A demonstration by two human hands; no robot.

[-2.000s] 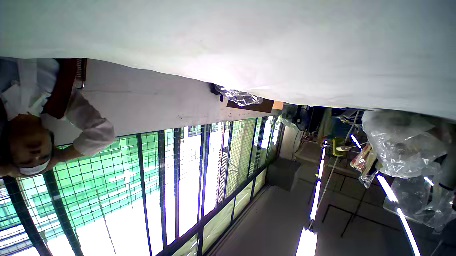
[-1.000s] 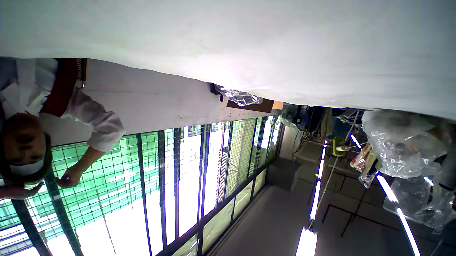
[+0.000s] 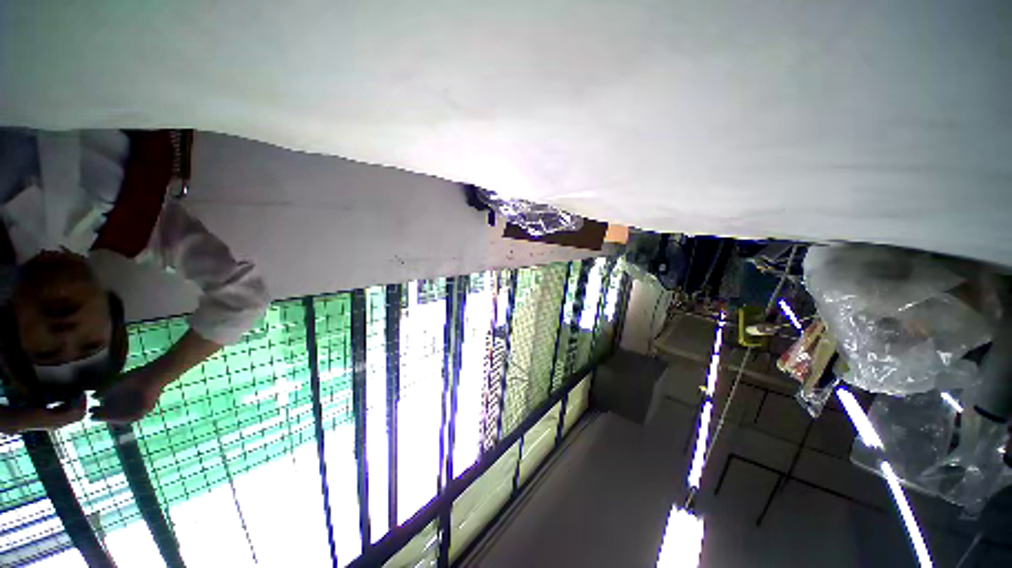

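The picture is upside down. A plain white table cloth (image 3: 506,111) fills the top. A person (image 3: 67,300) in a white blouse and dark red pinafore shows at the left edge, with a white headband (image 3: 72,375) across the forehead. That person's two hands (image 3: 128,399) are raised close together by the head; whether they hold anything is too blurred to tell. I cannot tell that this person is me. No hand that I can tell as my own left or right is in view.
A shiny crumpled plastic bag (image 3: 538,215) lies beside a brown carton (image 3: 583,233) at the cloth's far edge. Large clear plastic bags (image 3: 888,322) are at the right. Barred, green-meshed windows (image 3: 244,388) and lit tube lights (image 3: 699,444) are behind.
The person's hands were behind the head two seconds ago, then came out apart beside it. Now they are closer together by the headband. The table, bags and camera view have not moved.
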